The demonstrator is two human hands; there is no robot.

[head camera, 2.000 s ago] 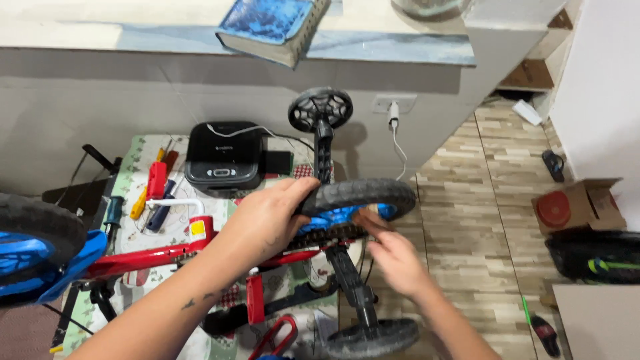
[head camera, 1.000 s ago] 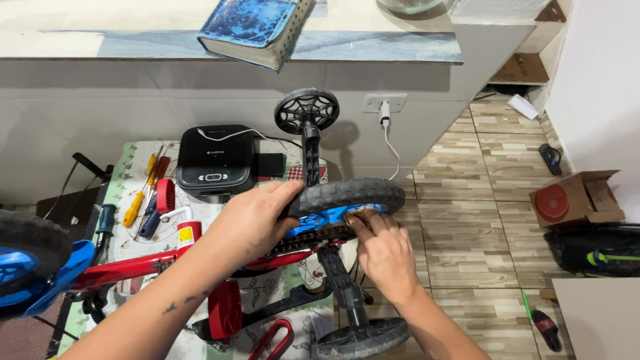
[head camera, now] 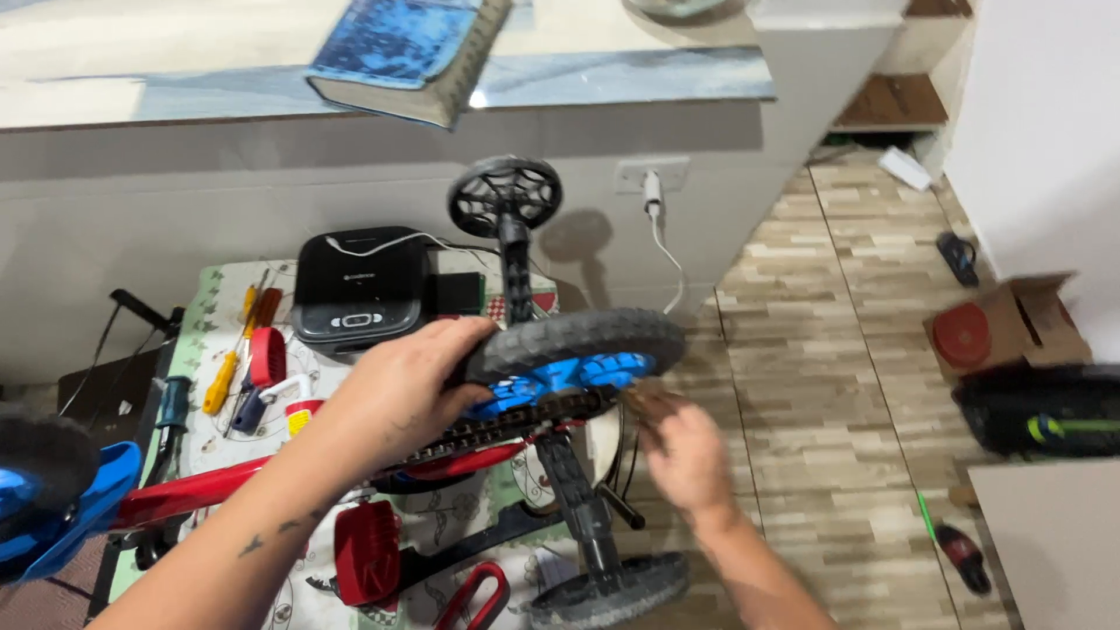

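A small red bicycle lies over a cloth-covered table, its red frame tube (head camera: 197,492) running left to the blue-rimmed front wheel (head camera: 44,490). My left hand (head camera: 437,367) grips the black rear tyre (head camera: 582,339) on its left side. At the right edge of the blue rim (head camera: 560,376), beside the chain (head camera: 490,430), is my right hand (head camera: 682,446), slightly blurred; whether its fingers hold a small thing cannot be told. Training wheels stick out above (head camera: 505,197) and below (head camera: 612,591) the rear wheel. A red pedal (head camera: 367,553) hangs below the frame.
Screwdrivers, one with a yellow handle (head camera: 220,383), lie left on the table beside a black appliance (head camera: 360,284). Above is a ledge with a blue book (head camera: 398,44). A charger (head camera: 652,192) is plugged into the wall. An open cardboard box (head camera: 1011,324) and sandals stand on the floor at right.
My left hand stays on the tyre. My right hand remains at the right side of the rear wheel, and its fingers have shifted. The red pedal shows differently than two seconds ago.
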